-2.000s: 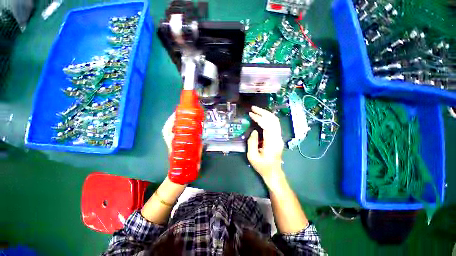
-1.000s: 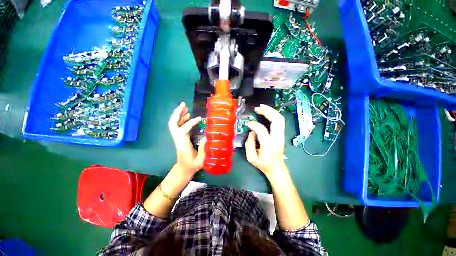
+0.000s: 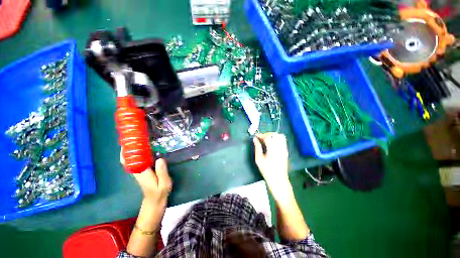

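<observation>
The red ribbed lever handle (image 3: 134,136) of the black press fixture (image 3: 156,70) looms large at left centre. A green circuit board with silvery parts (image 3: 176,138) lies on the dark fixture base (image 3: 217,126), partly hidden by the handle. My left hand (image 3: 155,182) is at the handle's lower end; its fingers are partly hidden, so its grip cannot be told. My right hand (image 3: 272,156) is right of the base, fingers curled, fingertips close to the lower end of a white strip (image 3: 249,113); whether it holds anything cannot be told.
A blue tray of boards (image 3: 83,126) is at left. Loose boards and wires (image 3: 242,65) lie behind the fixture. Two blue bins stand at right, one with silvery-ended boards (image 3: 323,30), one with green strands (image 3: 330,108). An orange-rimmed reel (image 3: 423,40) is at upper right.
The view has turned and shifted right. My right hand has moved away from the board to beside the white strip. My left hand has moved to the handle's lower end.
</observation>
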